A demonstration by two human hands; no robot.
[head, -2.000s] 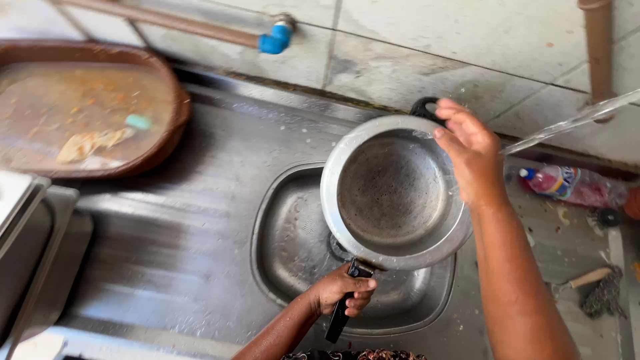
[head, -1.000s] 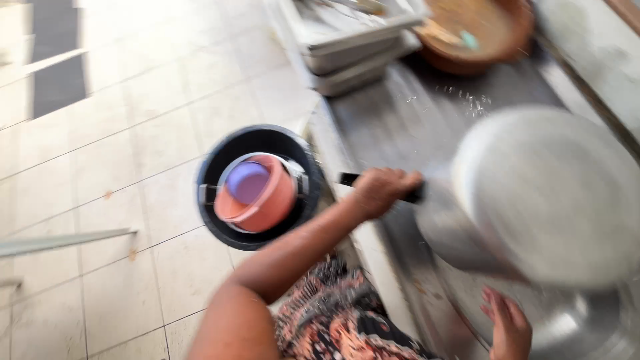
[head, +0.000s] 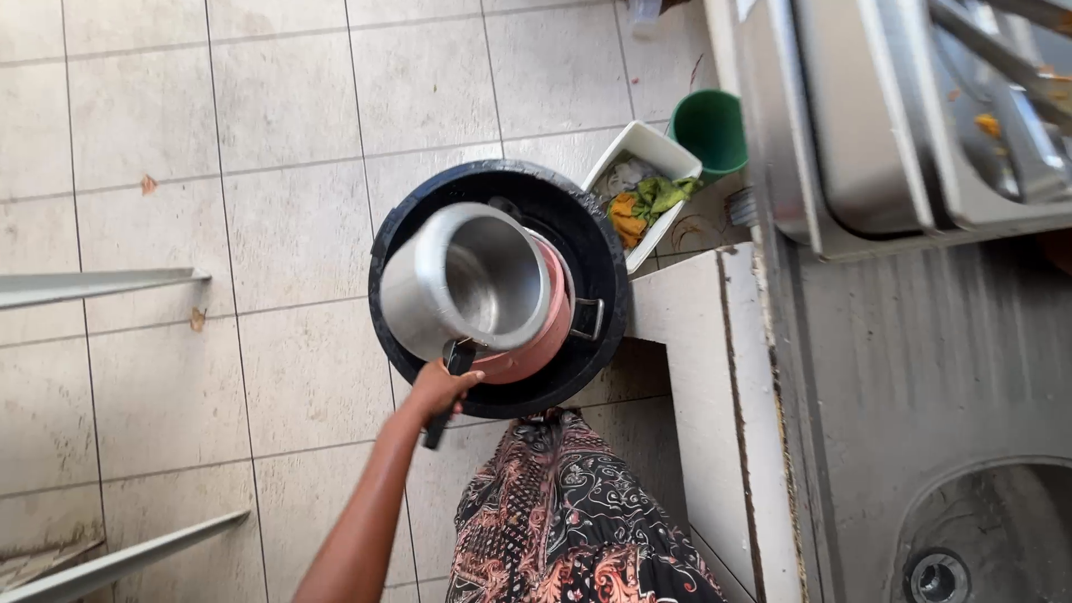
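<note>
My left hand (head: 442, 392) is closed around the black handle (head: 459, 358) of an aluminium pressure-cooker pot (head: 410, 285). The pot is tilted, its open mouth toward the right, over a large black plastic tub (head: 599, 368) on the floor. Beneath and beside the pot, inside the tub, are a pink plastic bowl (head: 536, 356) and a metal pot whose wire handle (head: 596, 320) shows. Whether the held pot rests on the bowl, I cannot tell. My right hand is out of view.
A white bin (head: 641, 142) with cloths and a green bucket (head: 708, 134) stand behind the tub. At right is the steel sink counter (head: 904, 352) with its basin (head: 988, 519) and stacked metal trays (head: 871, 109). Pale metal legs (head: 100, 285) reach in from the left.
The view has swung left from the sink to the floor. The pot, over the sink two seconds ago, is now over the black tub. My right hand has left the view.
</note>
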